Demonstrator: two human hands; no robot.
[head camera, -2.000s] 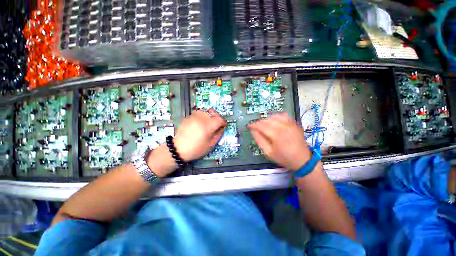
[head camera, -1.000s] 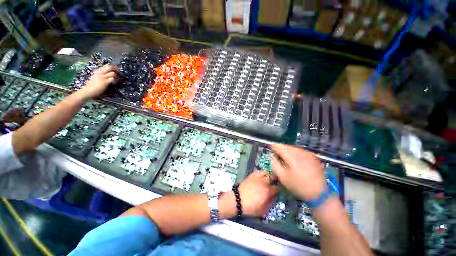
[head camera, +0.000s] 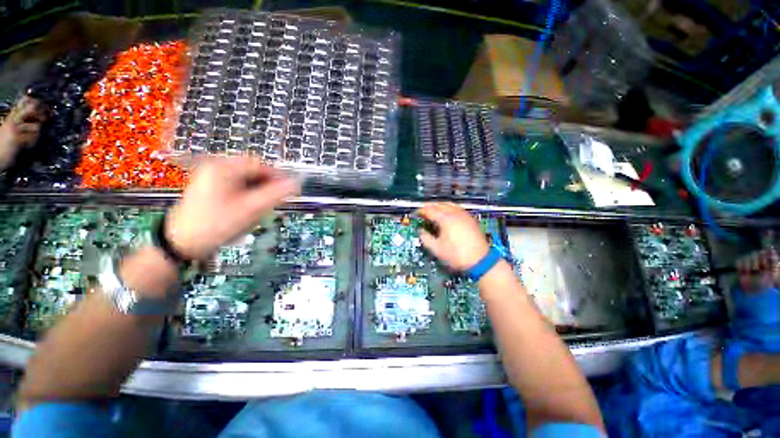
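Note:
Green circuit boards lie in a dark-framed carrier; orange parts stand on the two left boards. My right hand is over the upper right board of this carrier, fingers close together; a small dark thing shows at its fingertips, too small to name. My left hand, blurred, is raised over the carrier to the left, near the front edge of the large component tray. Its fingers point right; I cannot tell whether it holds anything.
Loose orange components and black components lie at the left. A narrow component tray, plastic bag, cardboard box and turquoise fan are behind the conveyor rail. Other people's hands show at both sides.
My left hand has left the board and moved left, towards the large tray. My right hand stays over the same carrier. The view has turned to the right.

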